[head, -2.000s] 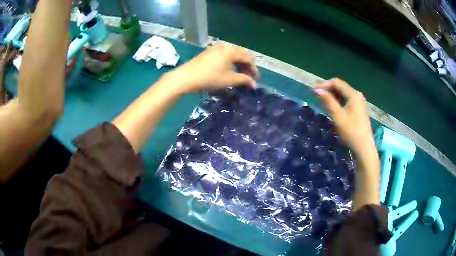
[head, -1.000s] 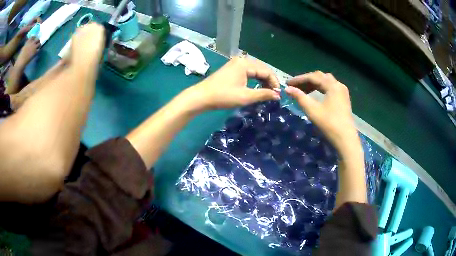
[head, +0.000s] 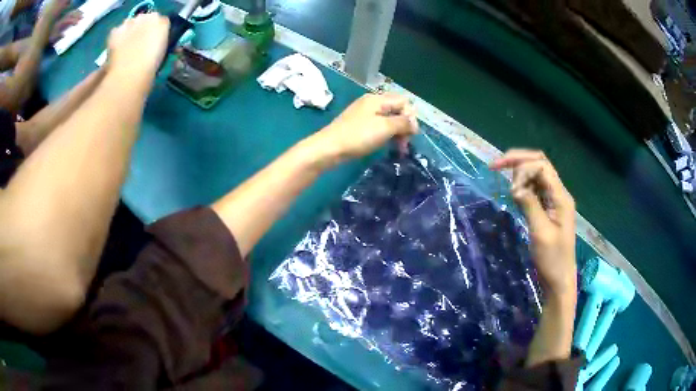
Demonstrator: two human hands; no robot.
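A wrinkled clear plastic film (head: 458, 229) with strong glare lies over a tray of dark round parts (head: 397, 267) on the green bench. My left hand (head: 374, 126) is at the far left corner of the film, its fingertips closed on the film's edge. My right hand (head: 542, 195) is raised at the far right side of the film, fingers curled and slightly blurred; I cannot tell whether it holds film. The tray's near right part is partly hidden by my right forearm and sleeve.
Several teal fan bodies (head: 607, 282) lie at the right. A crumpled white cloth (head: 296, 80) lies by the metal post (head: 371, 42). A neighbour's arm (head: 84, 168) reaches in at left, beside a green fixture (head: 206, 76). A pale rail (head: 488, 156) runs along the bench's back.
My hands came together at the film's far edge, then parted. My right hand has moved right, and the film between them looks pulled into long creases. The view has shifted slightly.
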